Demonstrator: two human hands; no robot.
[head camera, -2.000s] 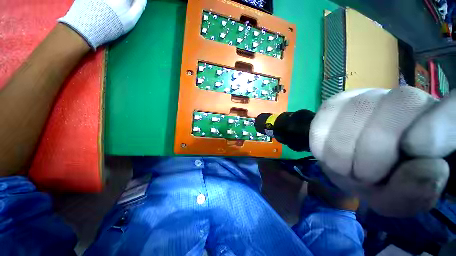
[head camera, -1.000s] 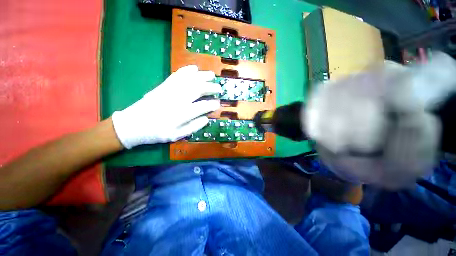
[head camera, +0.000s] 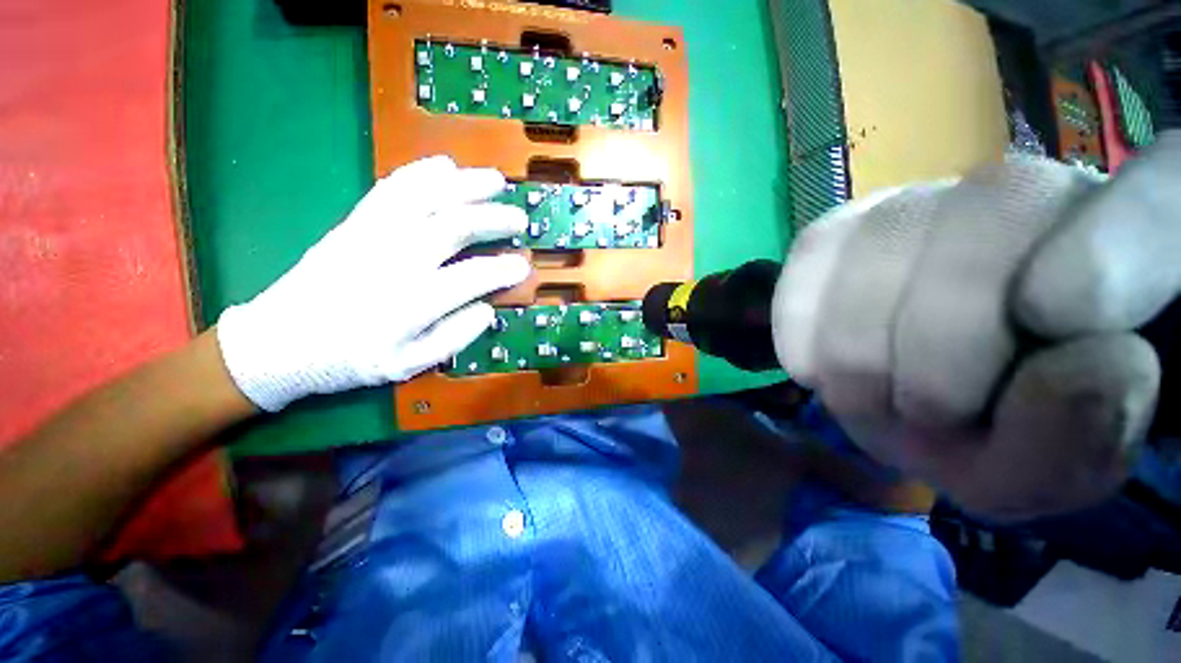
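Observation:
An orange-brown fixture (head camera: 609, 275) lies on the green mat and holds three green circuit boards (head camera: 545, 96) in its slots. My left hand (head camera: 376, 285), in a white glove, lies spread over the fixture's left side and covers the left ends of the middle and lower boards; its fingers are apart. My right hand (head camera: 965, 324), in a white glove, is closed around a black electric screwdriver (head camera: 725, 315) with a yellow band. The screwdriver's tip end is over the right part of the lower board; the bit is hidden.
A red mat (head camera: 84, 233) lies at the left. A tan cardboard sheet (head camera: 913, 91) lies on a ribbed stack (head camera: 813, 143) at the right. The edge of a black tray (head camera: 324, 11) shows beyond the fixture. The blue smock is at the near side.
My left hand has come from the upper left beyond the fixture onto its left side. The view has shifted, so the fixture appears further left. The screwdriver stays by the lower board's right part.

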